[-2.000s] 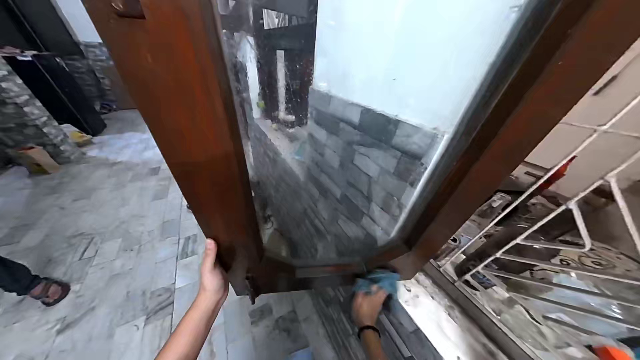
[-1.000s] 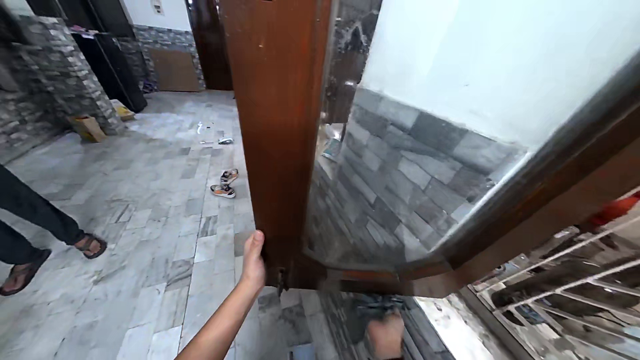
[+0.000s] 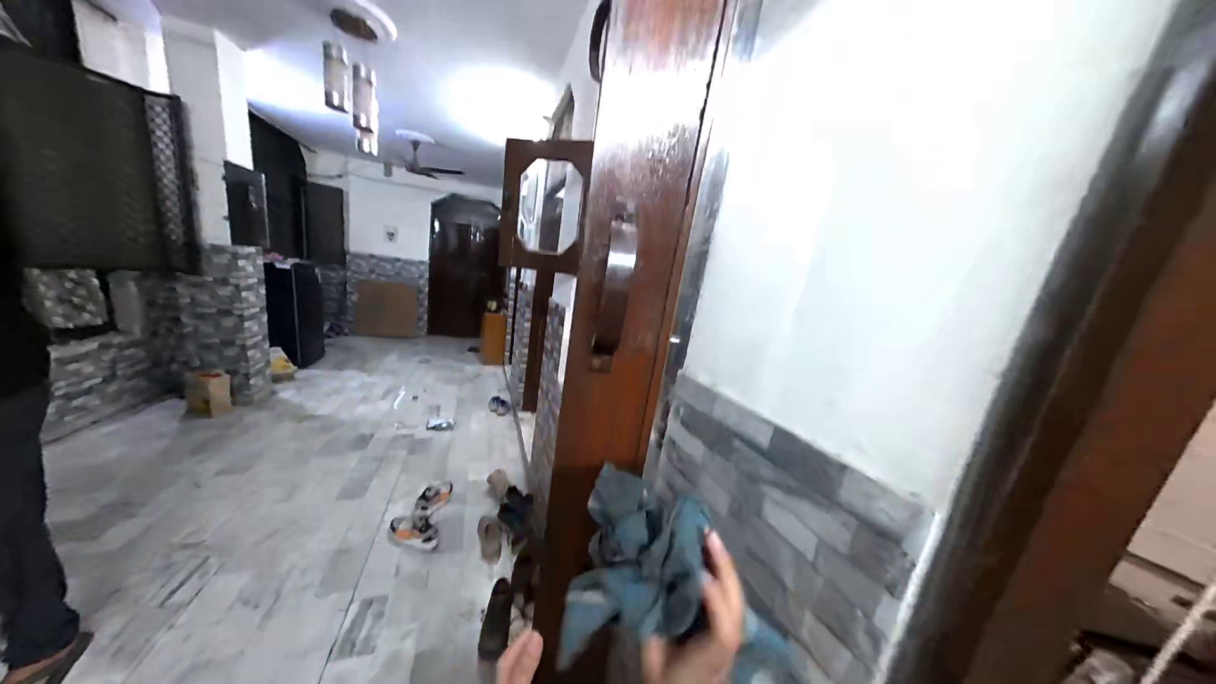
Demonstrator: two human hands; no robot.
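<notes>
A crumpled blue cloth point(image 3: 632, 546) is gripped in my right hand point(image 3: 708, 617), in front of the lower part of a brown wooden door point(image 3: 632, 399) with a glass pane. My left hand point(image 3: 521, 657) shows only by its fingertips at the bottom edge, beside the door's edge; whether it touches the wood cannot be told. Higher up on the door's frame is a metal pull handle point(image 3: 617, 285). Through the glass, a white wall with grey stone tiles point(image 3: 788, 494) is seen.
A person point(image 3: 33, 494) in dark trousers stands at the left. Sandals point(image 3: 415, 532) and dark shoes point(image 3: 496, 617) lie on the marble floor near the door. Farther back are a cardboard box point(image 3: 209, 392), a black cabinet point(image 3: 294, 313) and a ceiling fan point(image 3: 418, 161).
The view has swung up and left along the hall. My right hand, earlier at the door's bottom rail with the cloth, is now near the door's upright edge.
</notes>
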